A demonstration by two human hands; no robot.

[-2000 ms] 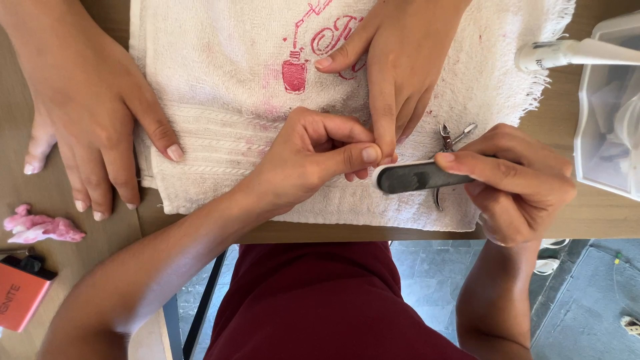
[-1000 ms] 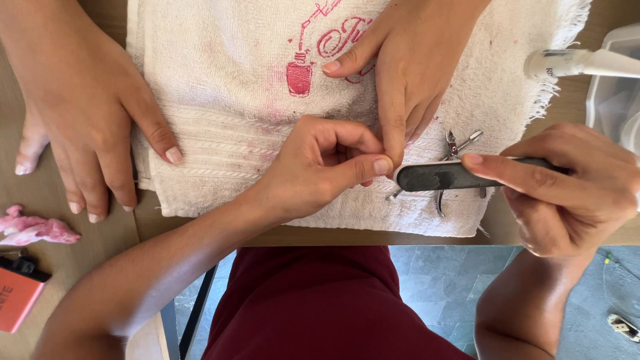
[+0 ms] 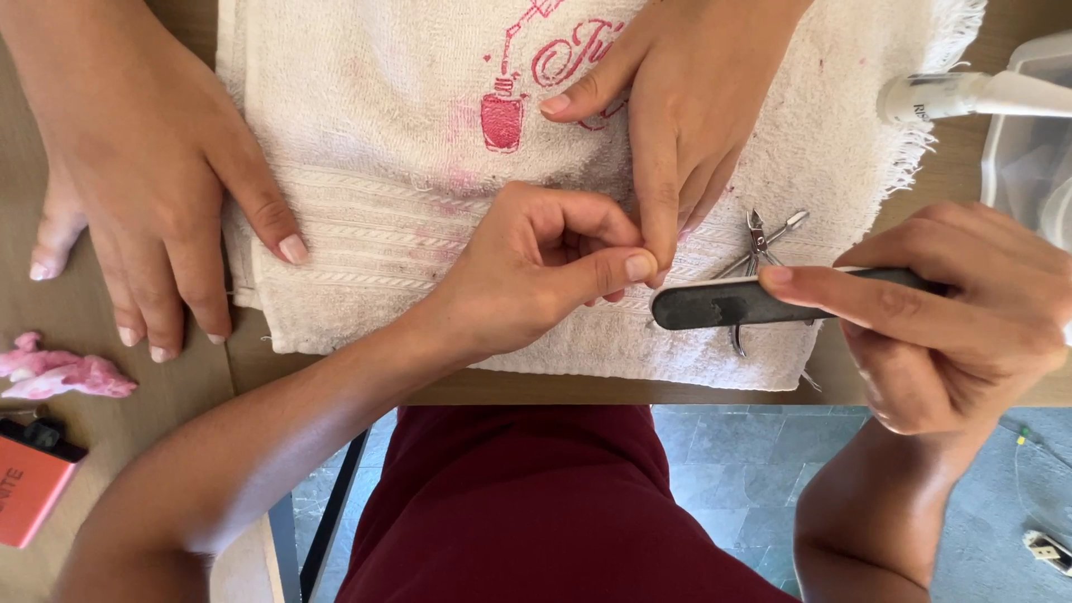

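My left hand [image 3: 544, 264] pinches the tip of another person's index finger between thumb and fingers. In my right hand [image 3: 955, 314] is a dark grey nail file [image 3: 712, 303] with a pale edge, its rounded end close beside that fingertip; whether they touch I cannot tell. The other person's hand [image 3: 691, 100] rests palm down on a white towel [image 3: 377, 209] with a pink nail-polish bottle design. Their other hand [image 3: 159, 184] lies spread over the towel's left edge and the table. Partly under the file lie metal cuticle nippers [image 3: 758, 239] and a metal cuticle pusher [image 3: 787, 226].
At the right, a white-capped bottle [image 3: 938, 96] lies near a clear plastic container [image 3: 1017, 159]. Crumpled pink-and-white material [image 3: 67, 373] and an orange box-shaped device [image 3: 33, 486] are on the wooden table [image 3: 176, 398] at left. The table's near edge runs below the towel.
The file and my right hand have moved right from two seconds ago, uncovering more of the nippers. My left hand keeps its pinch on the fingertip. The view has shifted slightly.
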